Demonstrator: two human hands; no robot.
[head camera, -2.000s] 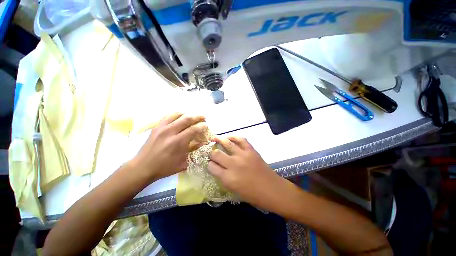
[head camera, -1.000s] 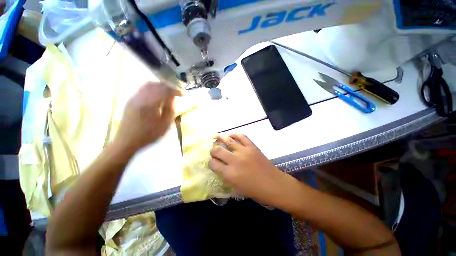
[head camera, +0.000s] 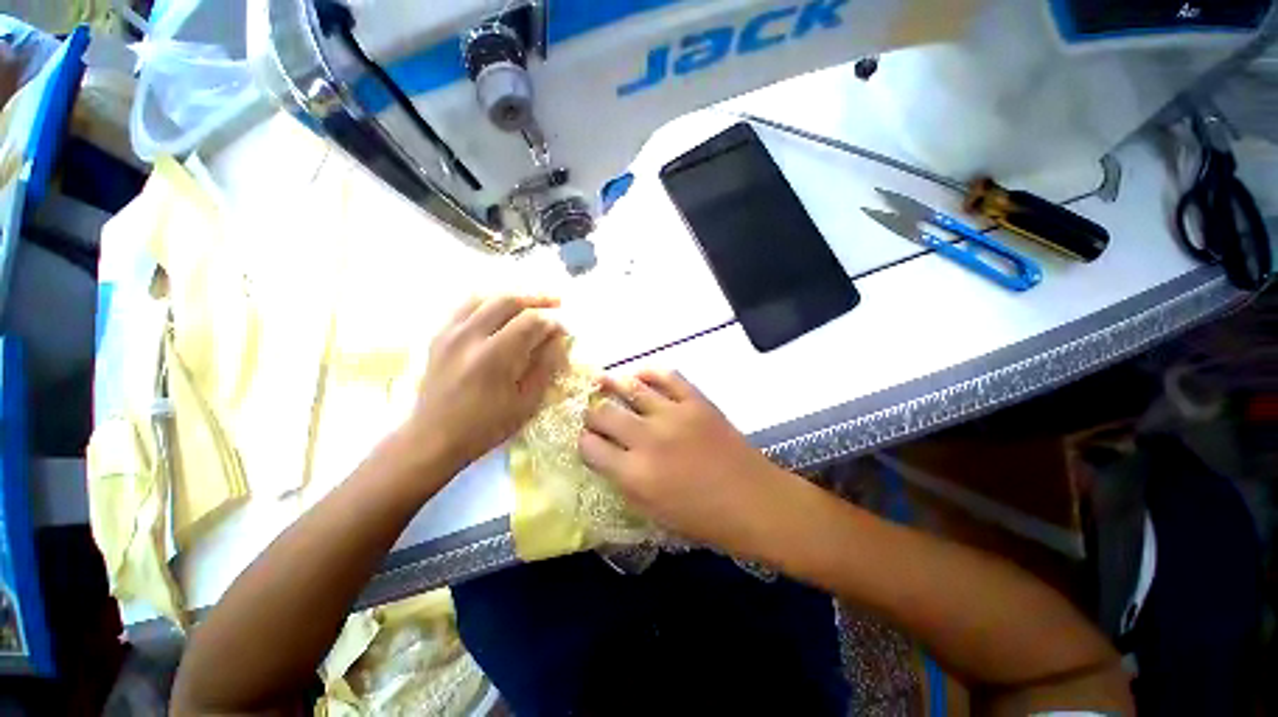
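Observation:
A pale yellow fabric piece (head camera: 544, 521) with cream lace trim (head camera: 568, 446) on it lies at the table's front edge and hangs a little over it. My left hand (head camera: 491, 371) pinches the upper end of the piece; its fingertips hide that end. My right hand (head camera: 656, 437) holds the lace's right side, fingers curled on it. The presser foot and needle area (head camera: 540, 221) of the white sewing machine (head camera: 785, 63) is above my hands, apart from the fabric.
More pale yellow panels (head camera: 203, 448) lie at the left. A black phone (head camera: 760, 235), blue thread snips (head camera: 967, 245), a yellow and black screwdriver (head camera: 1040, 220) and black scissors (head camera: 1222, 217) lie to the right. Yellow fabric (head camera: 407, 658) sits in a bin below the table.
My left hand first reached up toward the presser foot, then came back down to the piece near my right hand. The lace shows more openly. The camera view has shifted slightly.

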